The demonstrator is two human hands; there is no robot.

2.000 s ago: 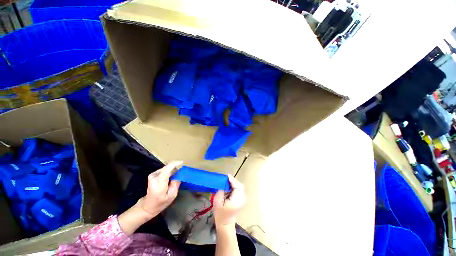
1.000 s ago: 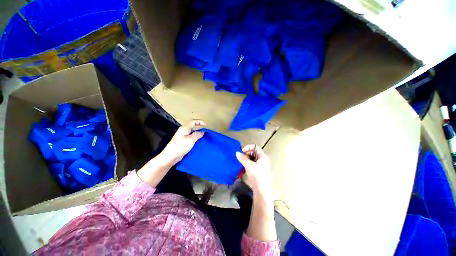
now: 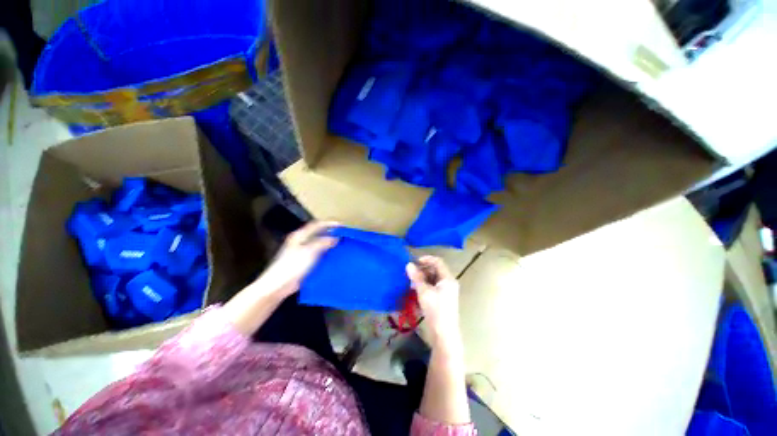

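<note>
A blue fabric piece (image 3: 356, 271) is spread flat between my hands above my lap, no logo showing on the side facing me. My left hand (image 3: 300, 251) pinches its upper left corner. My right hand (image 3: 434, 288) holds its right edge; a small dark object, perhaps snips, shows at the fingers, mostly hidden. A red cord (image 3: 408, 312) hangs beside the right hand. A large carton (image 3: 626, 166) lies tipped in front with a heap of blue pieces (image 3: 451, 98) inside. One loose piece (image 3: 449, 218) lies at its mouth.
A smaller open carton (image 3: 51, 247) at the left holds blue pieces with white logos. A pale flap (image 3: 588, 324) extends at the right. A black grid-patterned crate (image 3: 266, 119) stands between the cartons. A blue bin with brown tape (image 3: 153, 51) is at the upper left; more blue material is at the lower right.
The piece was a narrow folded strip two seconds ago and is now spread open. Since one second ago it is held a little more level. The view has shifted, with the cartons slightly further right.
</note>
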